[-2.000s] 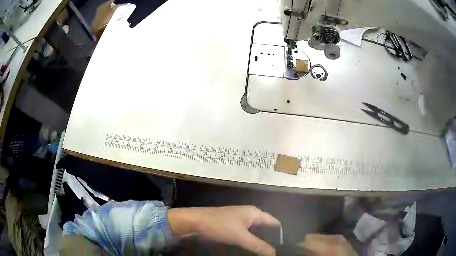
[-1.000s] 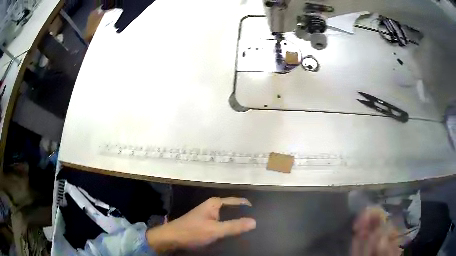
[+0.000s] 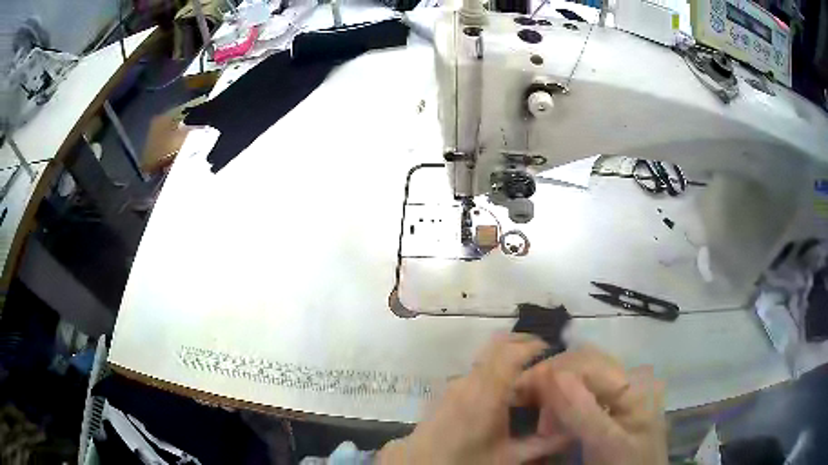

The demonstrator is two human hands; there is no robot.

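A small dark fabric piece [image 3: 542, 324] is held between both hands above the front edge of the table, in front of the machine. My left hand [image 3: 477, 404] grips it from the left, its fingers bent around it. My right hand [image 3: 604, 404] meets it from the right, with fingertips pinched close to the left ones. The hands are slightly blurred and hide the middle of the piece. Whether the right fingers hold a tool as well cannot be told.
The sewing machine [image 3: 463, 109] stands behind, with a tan block [image 3: 487, 237] by its presser foot. Black thread snips [image 3: 635, 301] lie right of the hands. Scissors [image 3: 660, 177] lie farther back. Black fabric [image 3: 263, 104] lies at the back left. A printed ruler [image 3: 300, 374] runs along the front edge.
Both hands have risen from below the table edge and come together on the small dark piece. The view has tilted up, showing more of the machine and the back left fabric.
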